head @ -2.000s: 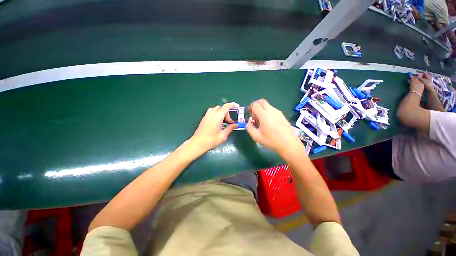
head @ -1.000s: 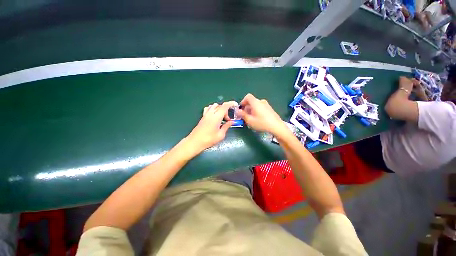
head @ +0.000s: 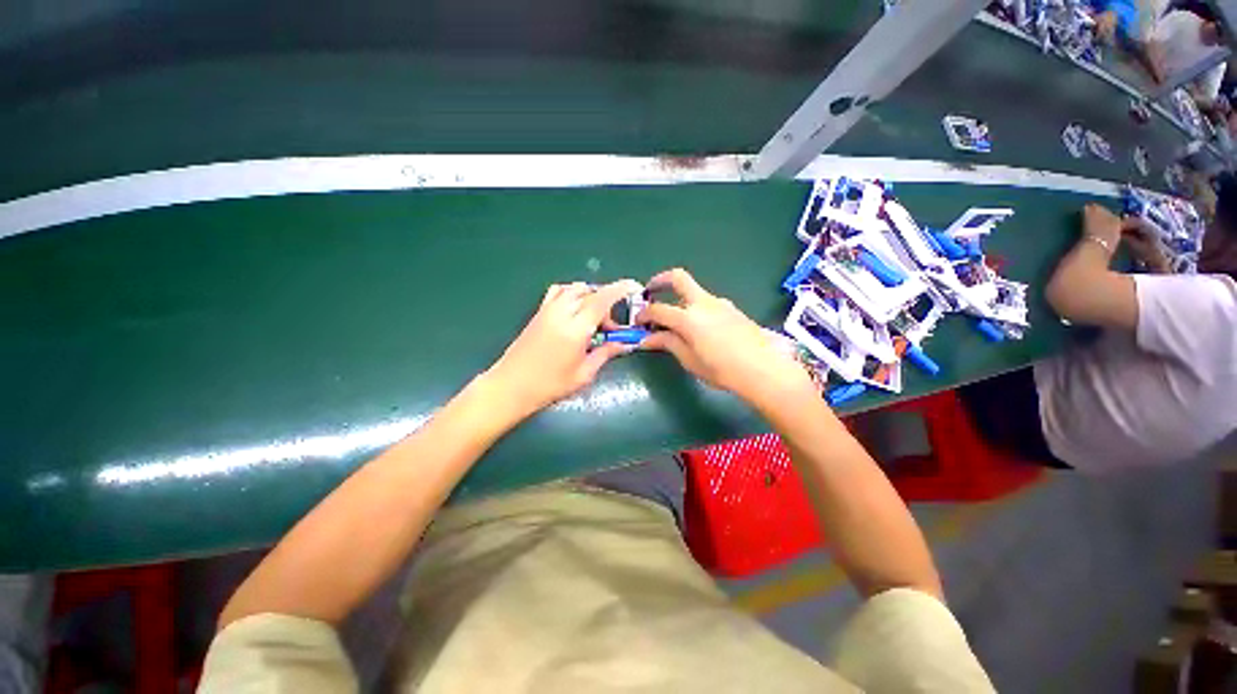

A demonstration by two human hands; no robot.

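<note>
A small white frame (head: 636, 307) with a blue cell (head: 625, 336) along its near side is held between my two bare hands, over the green bench. My left hand (head: 567, 342) grips its left side with thumb and fingers. My right hand (head: 699, 330) is on its right side, with fingertips at the frame and the blue cell. My fingers hide much of the frame, and small parts or wires in it are too small to tell.
A heap of white frames with blue cells (head: 882, 278) lies to the right. A pale rail (head: 529, 171) with a slanted grey post (head: 868, 92) borders the belt, which carries single frames (head: 967, 133). Another person's arm (head: 1081, 279) is at far right; a red stool (head: 754, 504) stands below the bench.
My right hand has shifted lower, its fingertips now nearer the blue cell. The frame has moved slightly left and turned a little in my hands. Units on the belt have shifted slightly right.
</note>
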